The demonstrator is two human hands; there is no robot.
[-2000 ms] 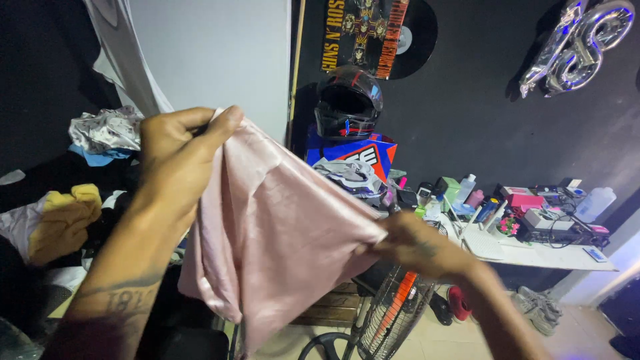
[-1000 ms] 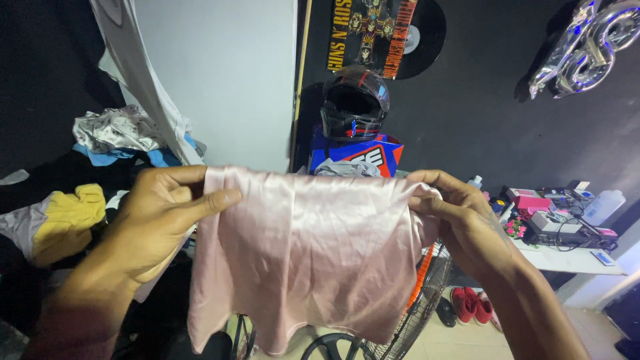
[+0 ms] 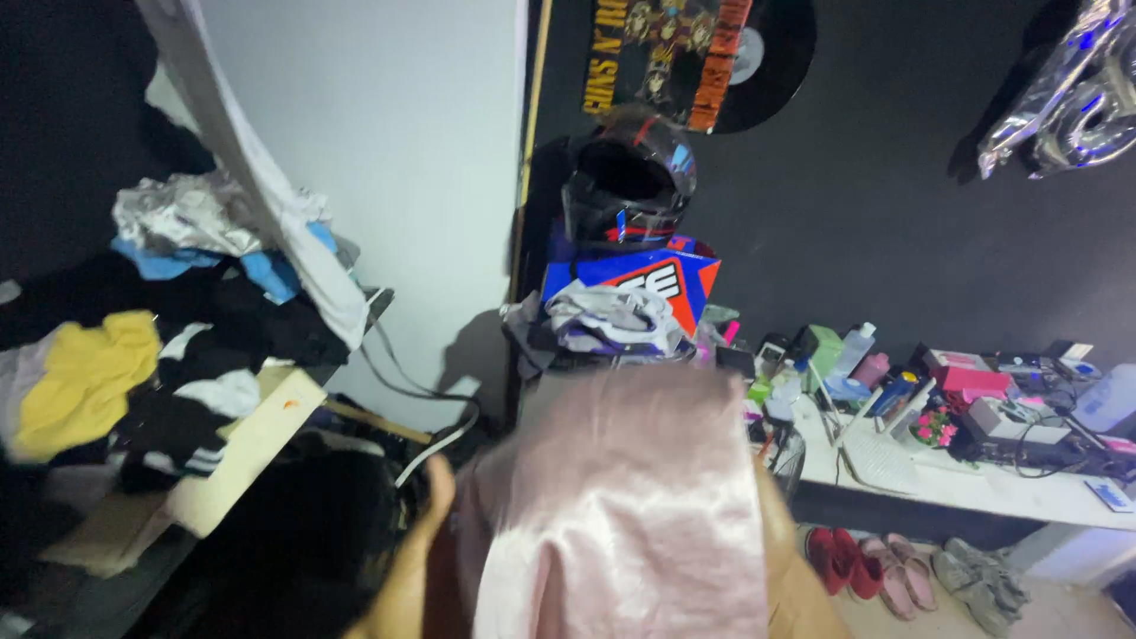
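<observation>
A pink satin cloth [image 3: 621, 497] hangs in front of me at the lower middle, draped in folds and partly blurred. My left hand [image 3: 435, 506] is at the cloth's left side, blurred, with the thumb raised; its other fingers are hidden, so its hold cannot be told. Behind the cloth's right edge is my right arm; the right hand itself is covered by the fabric.
At left lie heaped clothes with a yellow garment [image 3: 89, 382] and a cream board [image 3: 248, 453]. A black helmet [image 3: 632, 177] rests on a blue box [image 3: 568, 275] ahead. A white shelf [image 3: 958, 493] holds a router and bottles, with shoes [image 3: 843, 561] below on the floor.
The cloth was stretched between both hands a second ago. Now it hangs lower and nearer the middle, and covers my right hand. My left hand has moved right and down, with its thumb apart from the cloth.
</observation>
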